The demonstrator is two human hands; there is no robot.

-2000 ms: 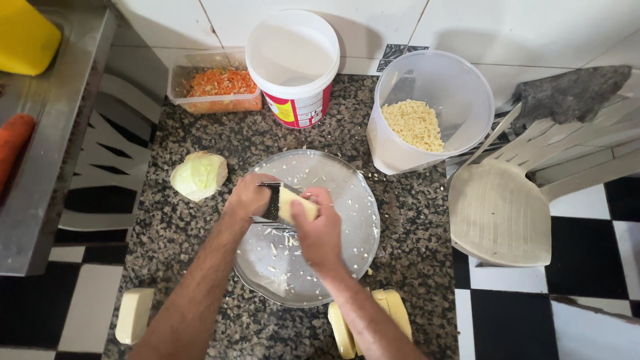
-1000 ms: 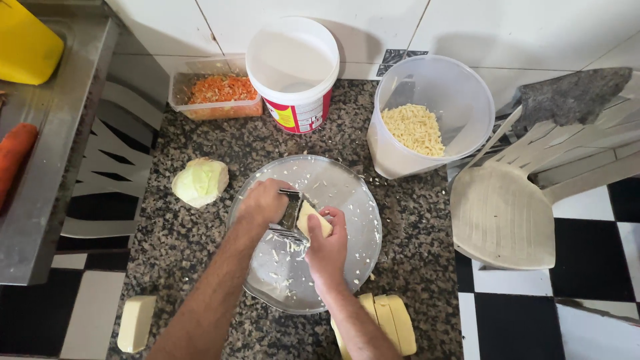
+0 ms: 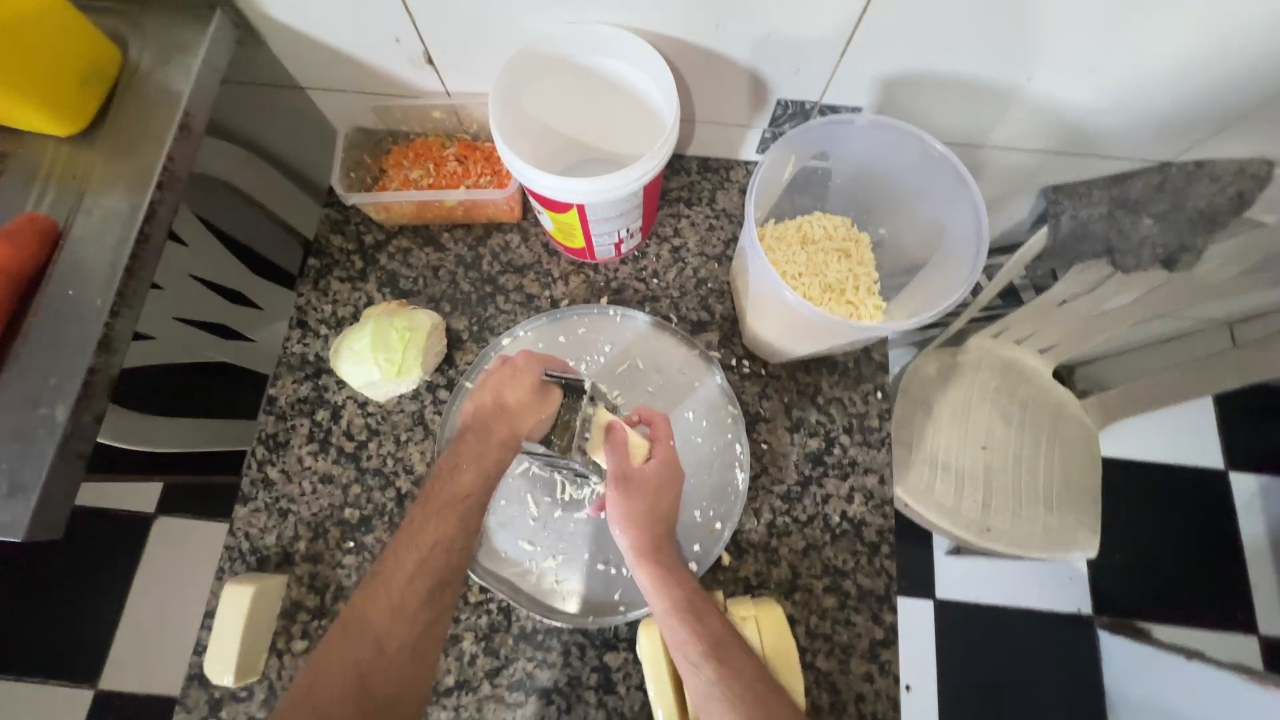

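My left hand [image 3: 517,398] grips a metal grater [image 3: 570,420] by its upper end, tilted over a round metal tray [image 3: 700,450]. In my right hand [image 3: 643,480] is a block of cheese [image 3: 618,440], pressed against the grater's face. Pale shreds [image 3: 578,488] lie below the grater and bits are scattered over the tray. Several larger cheese pieces [image 3: 775,640] rest on the granite counter, partly behind my right forearm. Another cheese block [image 3: 245,628] lies at the lower left. A cut cabbage [image 3: 388,350] sits left of the tray.
Behind the tray stand a plastic box of shredded carrot [image 3: 440,200], a white bucket [image 3: 600,180] and a clear tub [image 3: 790,310] holding grated cheese [image 3: 825,265]. A plastic chair [image 3: 1000,450] is at the right. The metal sink edge [image 3: 150,250] runs along the left.
My right hand and the cheese have shifted against the grater, which is held at a different tilt than two seconds ago. Both hands keep their hold.
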